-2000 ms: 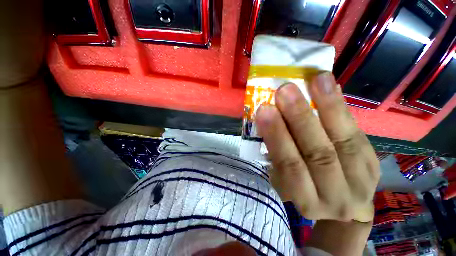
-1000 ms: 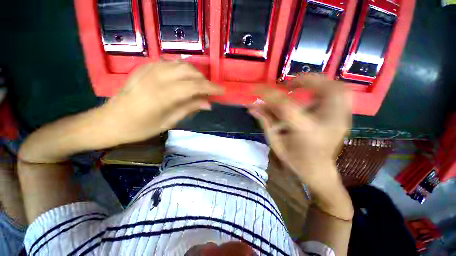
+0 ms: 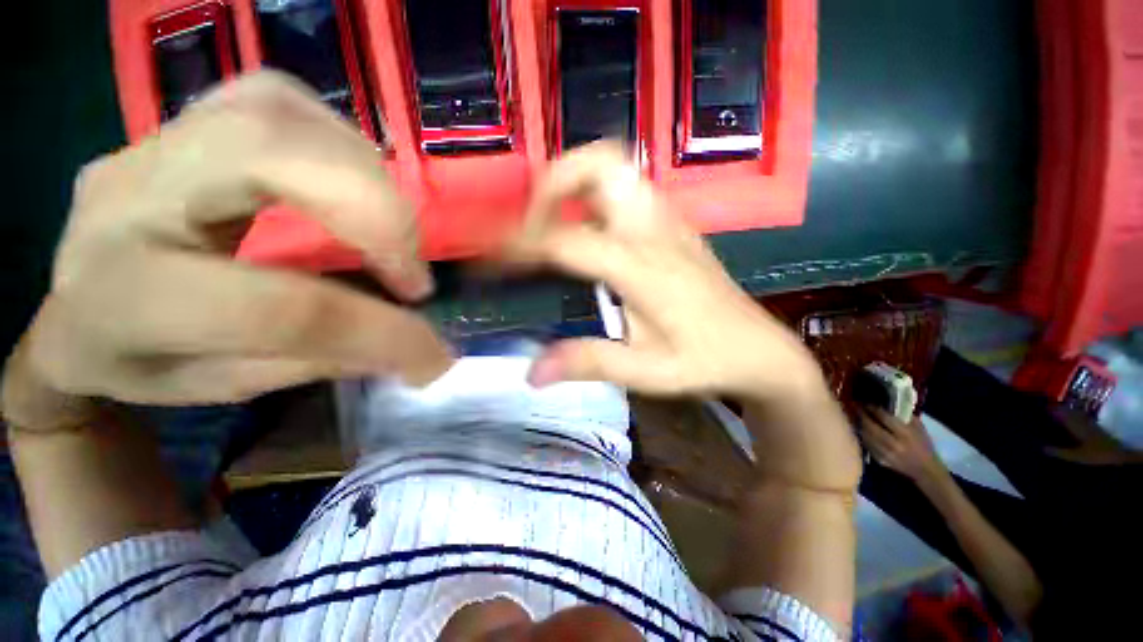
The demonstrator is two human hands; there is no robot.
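Note:
A red-orange foam tray [image 3: 740, 201] holds several black phones with red frames, such as one phone [image 3: 456, 75] near the middle, in a row along the top of the view. My left hand [image 3: 238, 263] is large and blurred over the tray's near left corner, thumb and fingers apart. My right hand [image 3: 664, 289] is over the near edge, thumb and fingertips also apart. The hands face each other with a gap between. A small white strip [image 3: 610, 311] shows by the right palm. I cannot tell whether a thin clear piece is between the fingertips.
The dark green bench [image 3: 928, 138] runs under the tray. Another red-orange tray [image 3: 1097, 163] stands at the right. Below it, a brown woven-look stool [image 3: 871, 345] is beside the bench. Another person's hand [image 3: 896, 439] holds a small pale object [image 3: 892, 391] there.
The tray shows farther left in the view. The white and yellow card seen in my right hand two seconds ago no longer shows there. My left hand is nearer the camera; both hands have moved left.

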